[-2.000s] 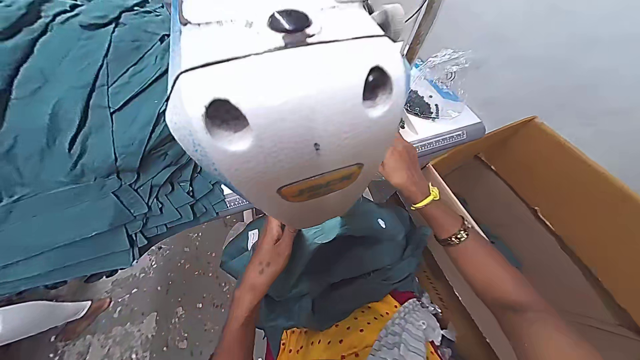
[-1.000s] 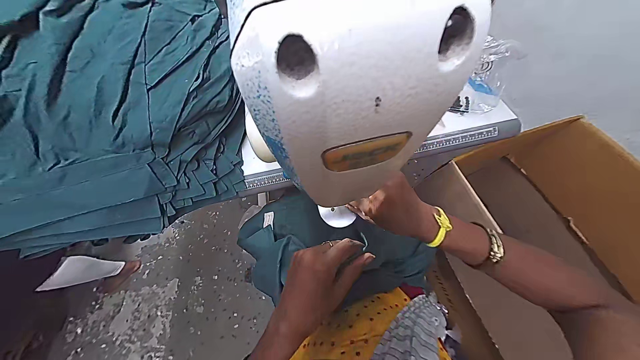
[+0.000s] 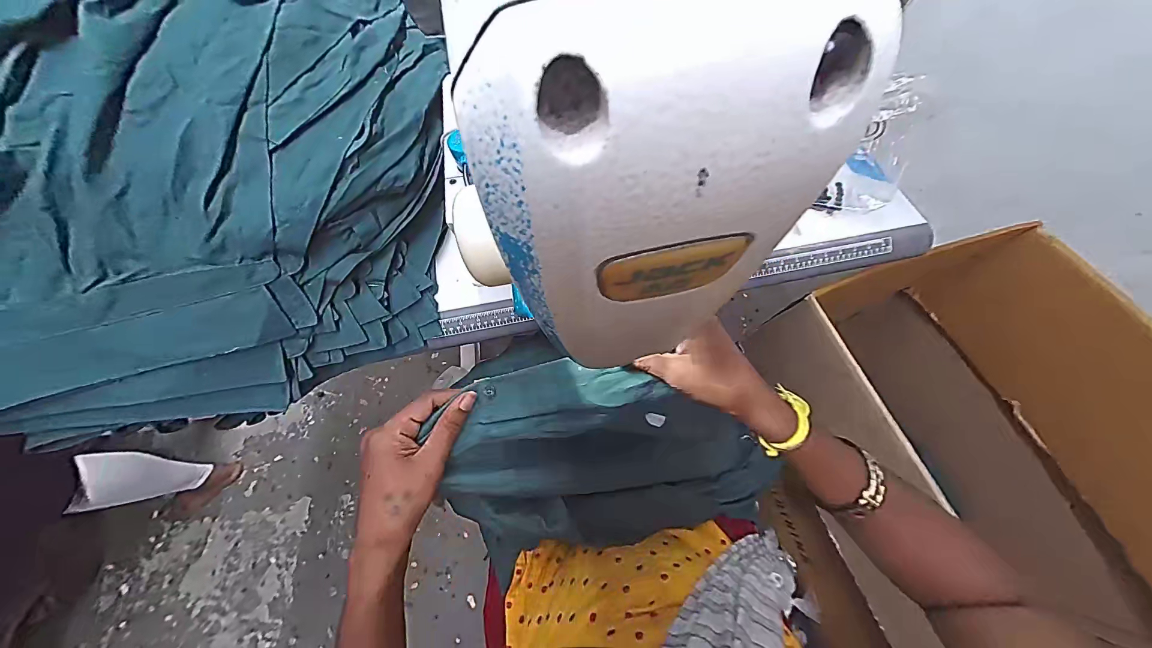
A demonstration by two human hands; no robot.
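A green cloth garment (image 3: 576,450) hangs below the white Jack sewing machine head (image 3: 684,180), above my lap. My left hand (image 3: 409,450) pinches the garment's left edge between thumb and fingers, beside a small button on it. At the machine head's lower right, my right hand (image 3: 706,369) holds the garment's upper edge; some of its fingertips are hidden by the head. A small white mark shows on the cloth near that hand. The needle area is hidden behind the head.
Green garments lie in a large stack (image 3: 180,225) at left. An open cardboard box (image 3: 1017,378) stands at right. A clear plastic bag (image 3: 868,180) rests on the machine table (image 3: 837,243). Another person's foot (image 3: 207,486) shows at lower left.
My left hand has moved left from near the machine's lower tip to the garment's left edge. The cloth between my hands is spread wider than one second ago.
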